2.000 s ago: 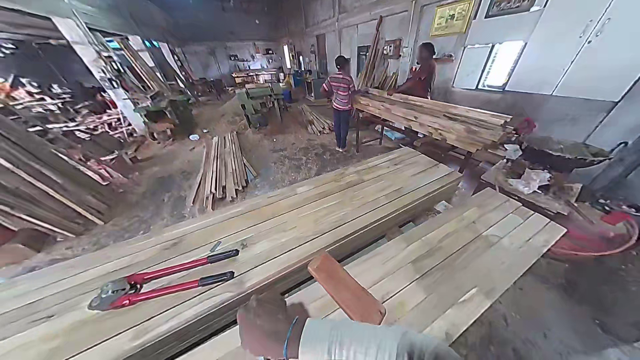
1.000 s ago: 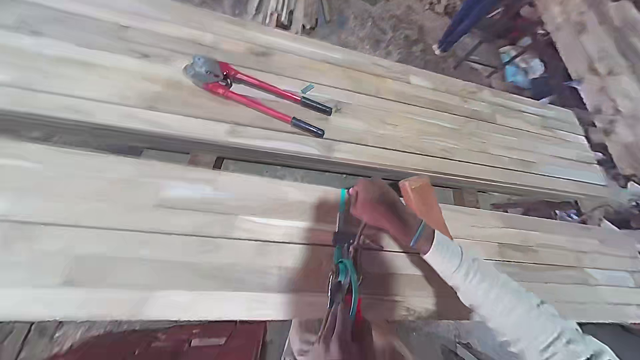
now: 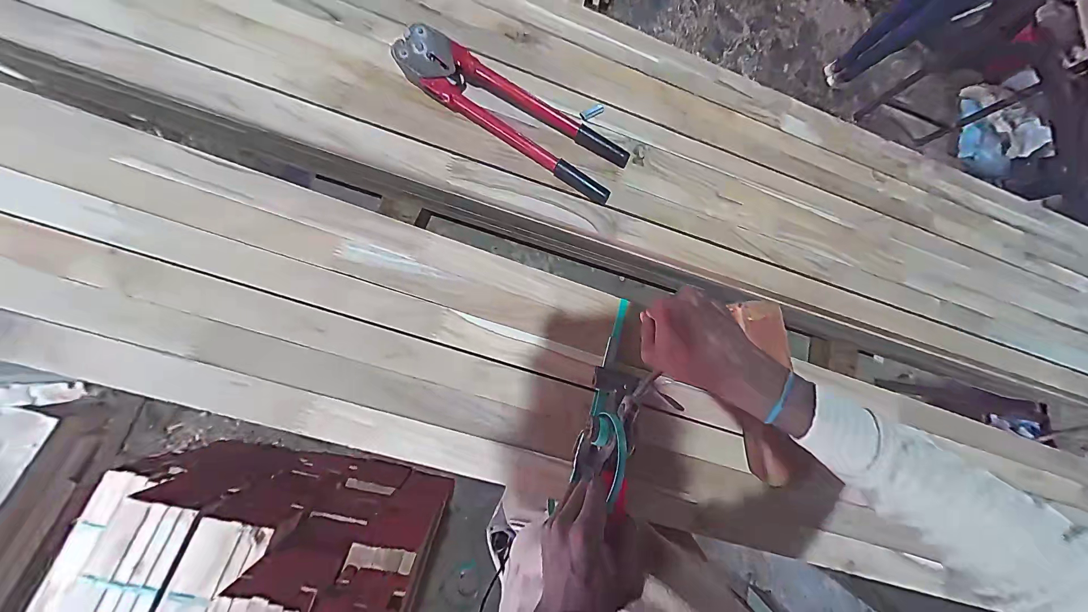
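Note:
A metal strapping tensioner (image 3: pixel 610 404) sits on a pale stack of wooden boards (image 3: pixel 365 280), with a green strap (image 3: pixel 620 323) running through it across the boards. My left hand (image 3: pixel 586 544), at the bottom centre, is closed around the tool's near end, where a red part shows. My right hand (image 3: pixel 693 340) is bent into a fist just beyond the tool, close to its lever; its fingertips are hidden, so its hold is unclear. Under my right forearm lies an orange-brown wooden block (image 3: pixel 765 331). Red-handled strapping crimpers (image 3: pixel 510 110) rest on the farther stack beside a small metal seal (image 3: pixel 592 111).
A narrow gap separates the two board stacks. At the lower left stands a dark red-marked bundle of wood (image 3: pixel 340 510). Beyond the far stack are a person's legs (image 3: pixel 884 34), a metal frame and crumpled blue and white material (image 3: pixel 1003 136) on the floor.
The view has tilted down from the workshop to the boards. My left hand and the tensioner, unseen two seconds ago, are in view. My right hand is now beside the tensioner.

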